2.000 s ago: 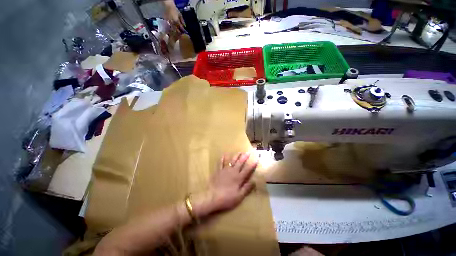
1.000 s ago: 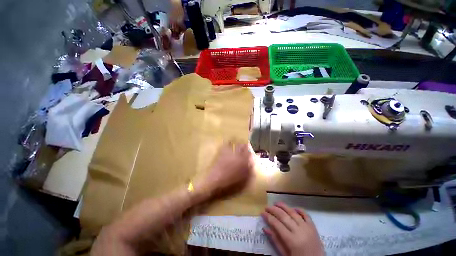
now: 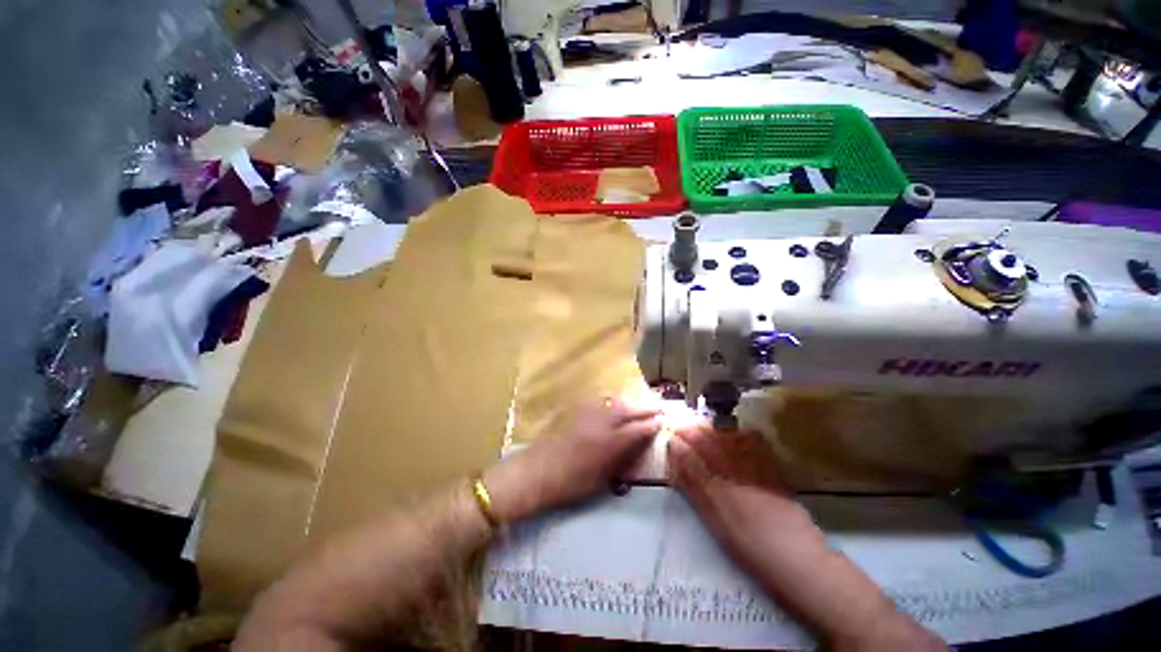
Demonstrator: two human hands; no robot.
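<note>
A tan cloth panel (image 3: 579,306) lies left of the needle, its right edge by the machine's left end. More tan panels (image 3: 420,369) lie beside it on the left. My left hand (image 3: 592,448), with a gold bangle at the wrist, rests palm down at the panel's lower right, fingertips at the lit needle area. My right hand (image 3: 726,461) lies flat just below the needle, its fingertips close to the left hand's. Glare hides what lies under the fingertips. The white sewing machine (image 3: 840,312) stands on the right.
A red basket (image 3: 588,166) with a tan piece and a green basket (image 3: 789,159) with black and white bits stand behind the machine. Blue scissor handles (image 3: 1025,548) lie under the machine head. Mixed scraps and plastic (image 3: 166,306) heap at far left. Other cloth lies behind.
The tan panel's lower part no longer hangs over the table's front edge. My left hand has moved down to the needle area. My right hand has come up from the front edge beside it.
</note>
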